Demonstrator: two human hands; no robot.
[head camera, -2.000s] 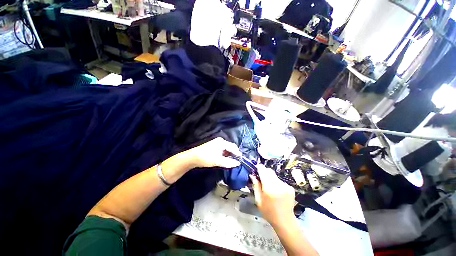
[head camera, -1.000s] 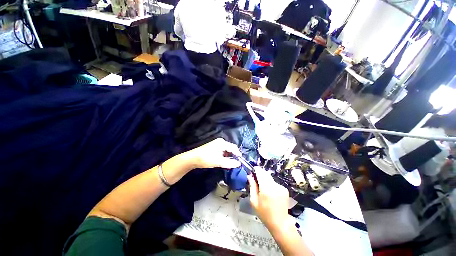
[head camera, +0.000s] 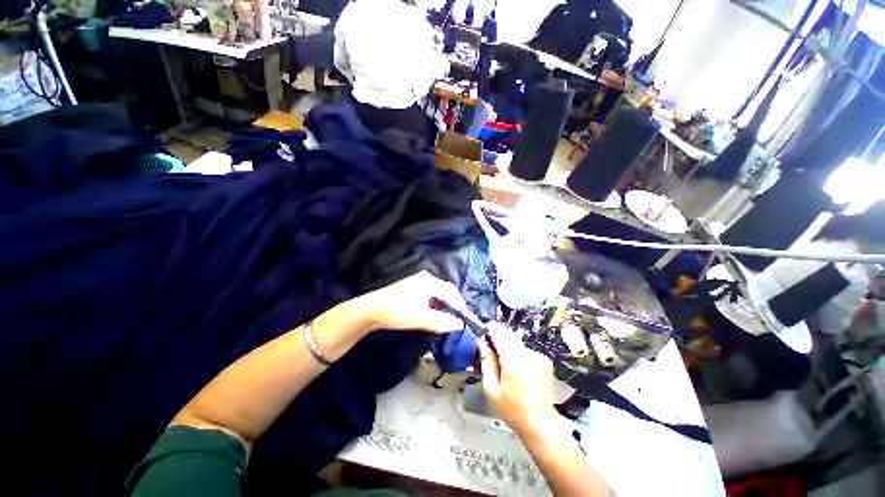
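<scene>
My left hand (head camera: 415, 299) and my right hand (head camera: 516, 374) are close together left of the needle area of a white-headed sewing machine (head camera: 532, 267). A slim tool (head camera: 460, 314), perhaps tweezers or thread nippers, with a reddish end at my left hand, runs between them. My left fingers are closed on it. My right fingertips are at its other end; whether they grip it or thread is too small to tell. A large heap of navy and black cloth (head camera: 194, 252) lies at the left, under my left forearm.
A white table (head camera: 437, 442) carries a black strip (head camera: 645, 415) running to the machine. Two cream cylinders (head camera: 588, 342) sit on the machine. Black thread cones (head camera: 613, 153) stand behind. A pale rod crosses at the right. A person in white (head camera: 388, 53) stands behind, near a cardboard box (head camera: 458, 155).
The person in white has moved left into fuller view. My right hand has shifted slightly down and left. The whole view has shifted slightly. My left hand has barely moved.
</scene>
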